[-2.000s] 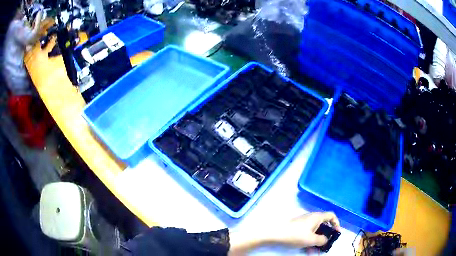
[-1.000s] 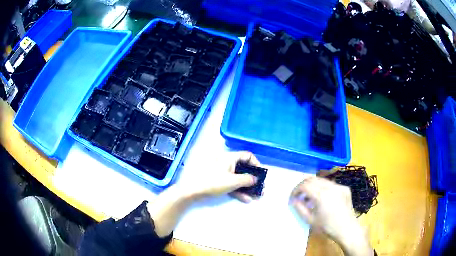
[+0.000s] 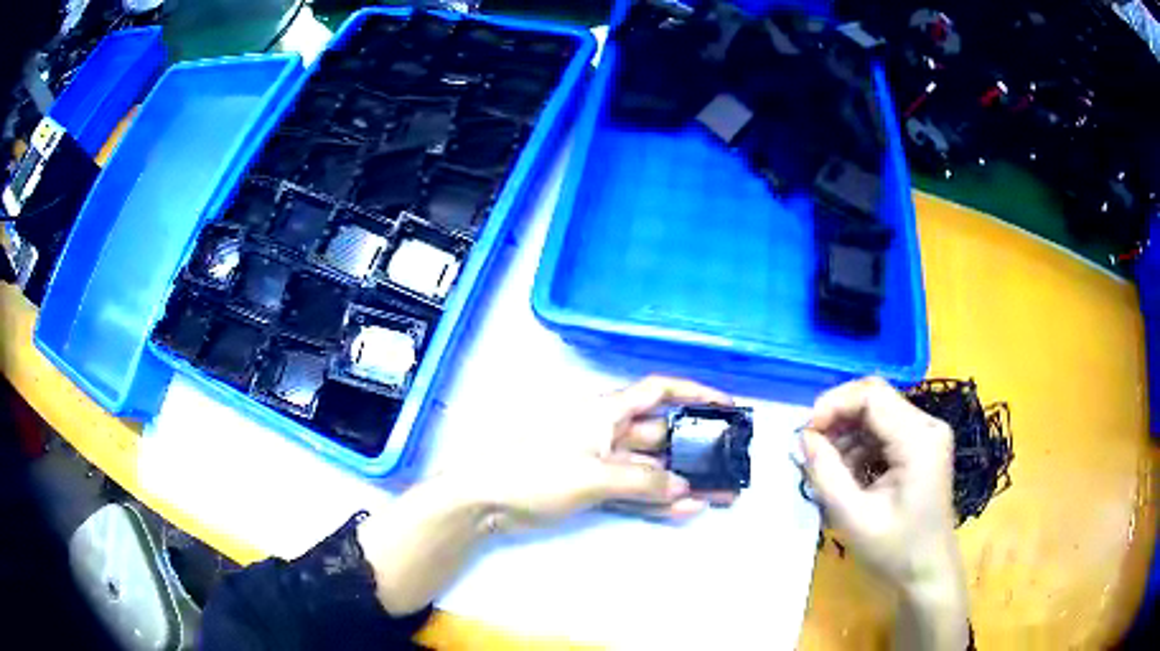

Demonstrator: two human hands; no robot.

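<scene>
My left hand [image 3: 579, 481] holds a black square housing [image 3: 710, 450] by its edges over the white sheet, with a shiny, pale-reflecting face showing. My right hand [image 3: 897, 477] is just right of it, apart from the housing, thumb and fingers pinched together. A thin dark strand, which looks like part of a sealing ring [image 3: 805, 468], shows at its fingertips; the rest is hidden or too blurred to tell. The tangled pile of black sealing rings [image 3: 986, 445] lies on the yellow tabletop, partly behind my right hand.
A blue bin [image 3: 725, 341] with loose black housings stands beyond my hands. Left of it is a blue tray [image 3: 426, 426] of housings in rows, some with bright faces. A lighter blue tray [image 3: 140, 242] is farther left. A pale stool [image 3: 121, 579] stands at lower left.
The view has swung right and down. My right hand came into view and moved from near the pile's left side, fingertips now pinched. The housing in my left hand now shows its shiny face.
</scene>
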